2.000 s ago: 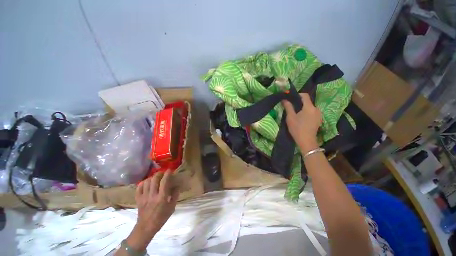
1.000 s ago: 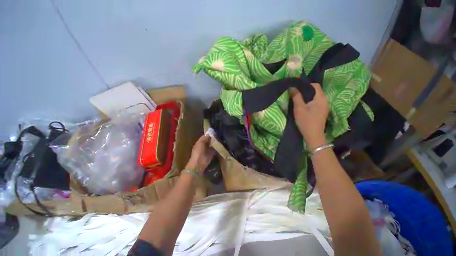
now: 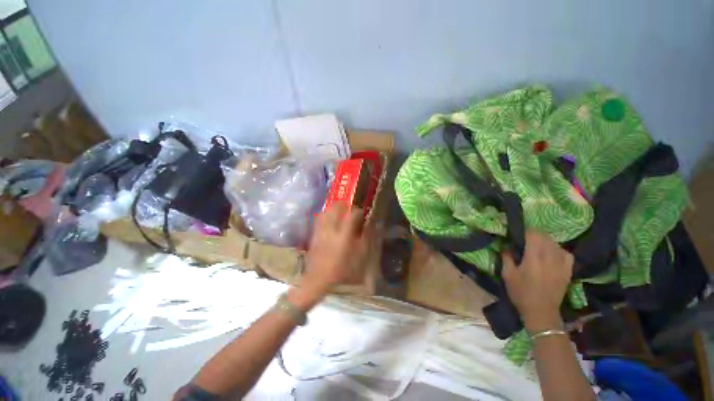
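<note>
The green patterned bag (image 3: 532, 164) with wide black straps lies on the boxes at the right. My right hand (image 3: 537, 270) is closed on a black strap of it. The red carton (image 3: 344, 183) stands in the open cardboard box (image 3: 274, 261), beside a clear plastic bag (image 3: 280, 200). My left hand (image 3: 337, 243) is at the carton's lower end and covers it; whether its fingers grip the carton is hidden.
White strips (image 3: 200, 301) lie along the table in front of the boxes. Black buckles (image 3: 76, 356) lie loose at the left, near a black round tray (image 3: 19, 315). A black handbag (image 3: 192, 184) is left of the box. A blue tub (image 3: 638, 381) is at lower right.
My left hand has moved from the right box's edge to the red carton. The green bag has been laid lower and spread over the right box. The view has turned left, showing the buckles.
</note>
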